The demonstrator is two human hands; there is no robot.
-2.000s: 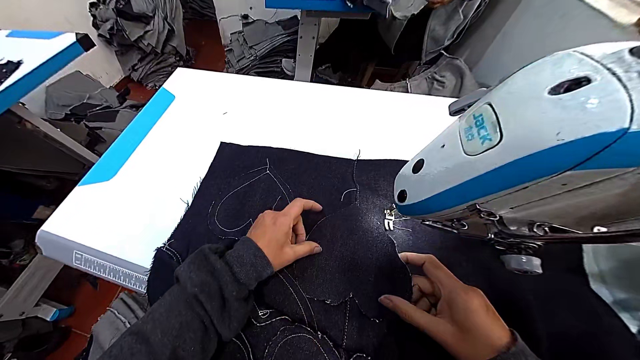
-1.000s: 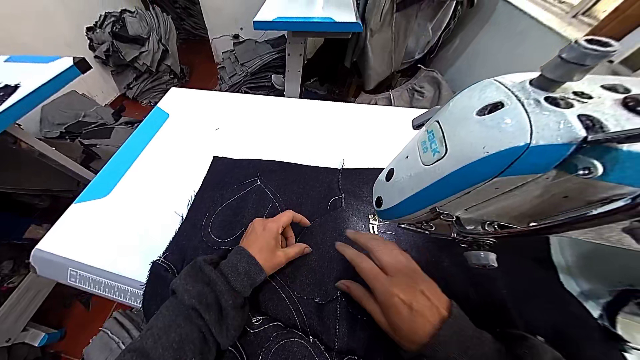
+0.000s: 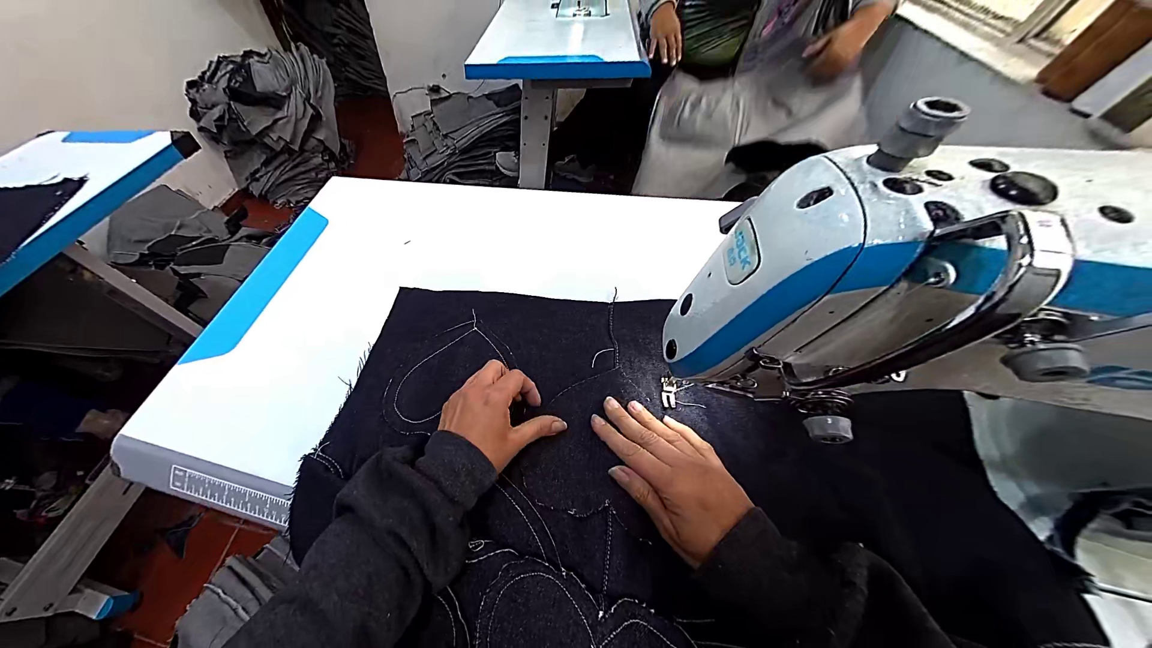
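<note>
Dark denim fabric [image 3: 558,333] with pale stitched curves and loops lies across the white sewing table [image 3: 504,238], running under the head of a Jack sewing machine [image 3: 792,261]. My left hand [image 3: 495,414] rests on the denim beside a stitched loop, thumb stretched to the right and fingers bent. Flat on the cloth to its right is my right hand [image 3: 670,472], fingers slightly apart, just below and left of the presser foot [image 3: 669,392]. A light shines on the cloth around the foot. Whether the foot is raised cannot be told.
Another person, with hands [image 3: 666,34] in view, is beside a second sewing table [image 3: 558,68] at the top. Bundles of grey cloth [image 3: 270,117] are piled behind my table. A further table [image 3: 108,193] with dark cloth stands at the left.
My right hand has moved from the fabric's lower right edge to lie flat on it near the presser foot. My left hand stays on the denim. Another person's hands have come into view.
</note>
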